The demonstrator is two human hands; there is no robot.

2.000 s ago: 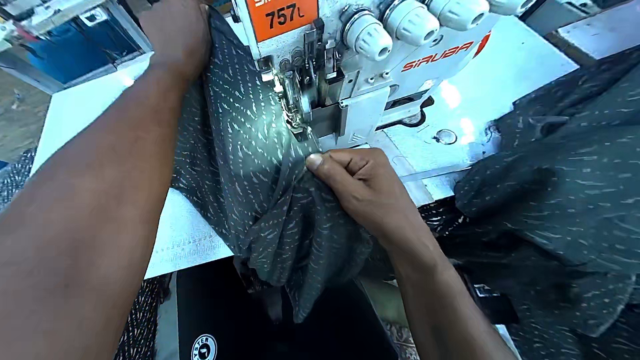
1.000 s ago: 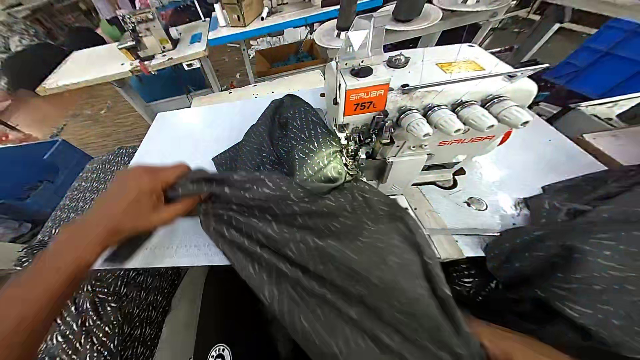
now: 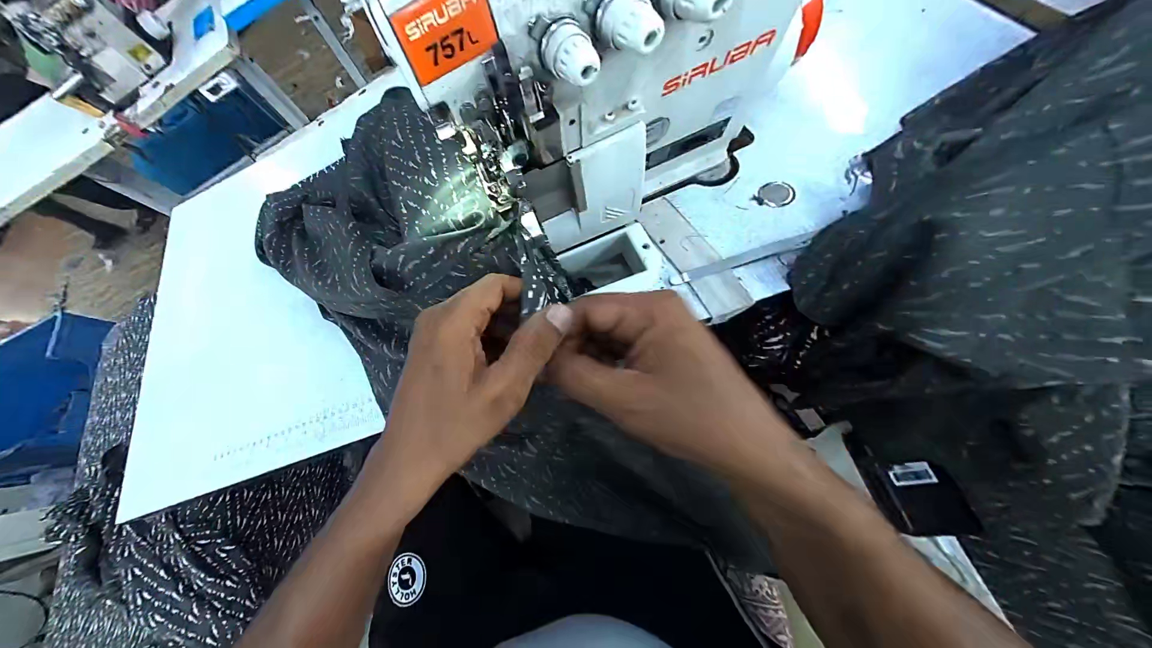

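Note:
Dark grey fabric with small white dashes (image 3: 360, 243) lies bunched on the white table and runs under the presser foot (image 3: 499, 193) of a white Siruba overlock sewing machine (image 3: 612, 117). My left hand (image 3: 477, 369) pinches the fabric edge just in front of the foot, between thumb and fingers. Touching it on the right, my right hand (image 3: 630, 360) grips the same edge, its fingertips partly hidden. From both hands the cloth hangs down over my lap. The machine's lamp lights the fabric beside the needle area.
More dark patterned fabric (image 3: 1017, 225) is heaped on the right. Black-and-white cloth (image 3: 198, 558) hangs below the table's left edge (image 3: 243, 360). Another sewing machine (image 3: 99, 54) stands at the upper left, with a blue bin (image 3: 45, 387) below it. A black object (image 3: 927, 495) bearing a label lies at lower right.
My left hand has come from the far left to the cloth edge before the foot. My right hand, low at the right a second ago, now meets it there. The view has moved closer.

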